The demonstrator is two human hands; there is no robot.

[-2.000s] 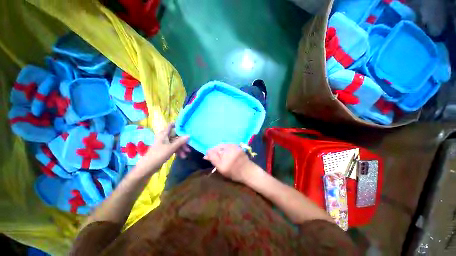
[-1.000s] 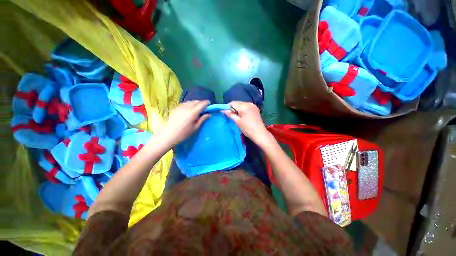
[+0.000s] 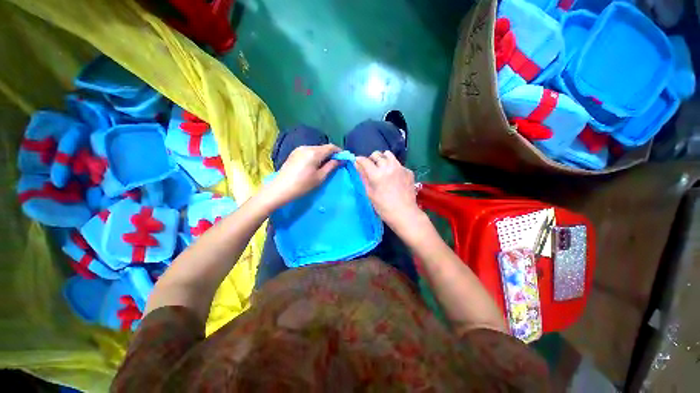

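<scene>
A blue plush gift-box piece (image 3: 326,219) lies over my lap, its smooth tray-like inside face up and its raised rim around it. My left hand (image 3: 305,170) pinches the far rim near its middle. My right hand (image 3: 386,178) holds the far rim at the right corner, close beside my left hand. The fingertips partly cover the rim between them. The piece's outer face is turned down and hidden.
A yellow woven sack (image 3: 238,115) at the left holds several plush pieces with red bows. A brown carton (image 3: 470,100) at the upper right holds more. A red stool (image 3: 480,230) beside my right leg bears a glittery phone (image 3: 569,262) and patterned case (image 3: 519,295).
Since two seconds ago, both hands have moved from the near edge to the far rim and the piece is lower over the lap. Since one second ago, the hands have drawn slightly closer together.
</scene>
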